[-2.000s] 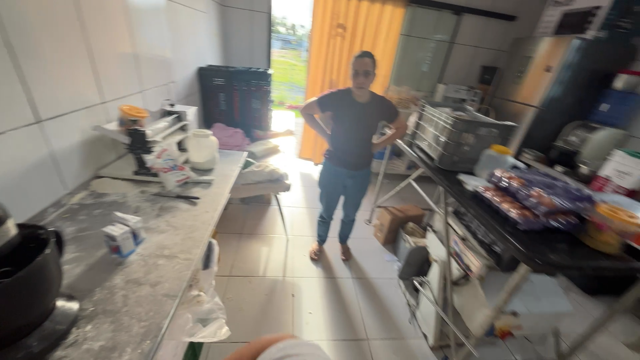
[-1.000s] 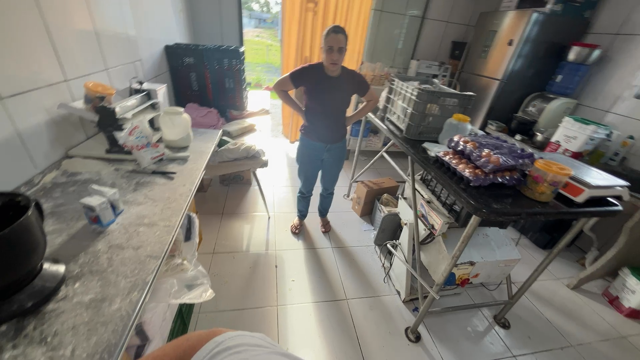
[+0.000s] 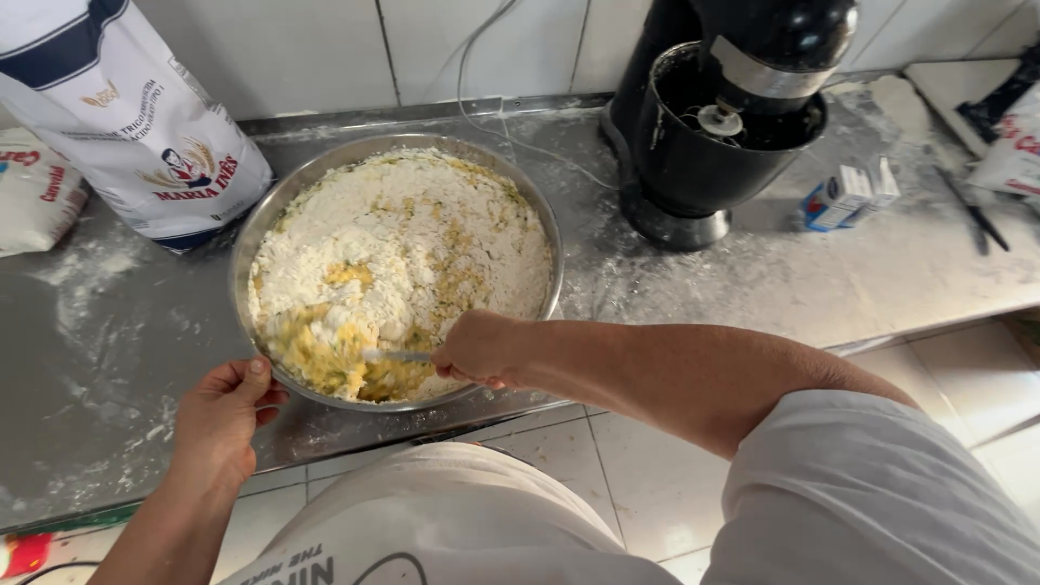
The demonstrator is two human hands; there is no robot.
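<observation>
A wide round metal bowl (image 3: 558, 268) stands on the floured steel counter near its front edge. Flour (image 3: 414, 219) covers much of the yellow, green-flecked mixture (image 3: 325, 349) inside it. My left hand (image 3: 231, 402) pinches the bowl's rim at the lower left, thumb on top. With my right hand (image 3: 475, 349) I grip a light-coloured utensil (image 3: 398, 355) whose far end is in the mixture at the front of the bowl; its tip is blurred or buried, so its kind cannot be told.
A tall paper flour sack (image 3: 162, 130) stands left of the bowl, beside another bag (image 3: 36, 191). Right of the bowl is a black stand mixer (image 3: 723, 122) with a cable behind. Small cartons (image 3: 845, 195), a dark-handled utensil (image 3: 971, 207) and a white bag (image 3: 1011, 146) lie farther right.
The view has swung from the room and a standing person down to the counter. Both my hands now show at the bowl; neither hand was clearly visible before.
</observation>
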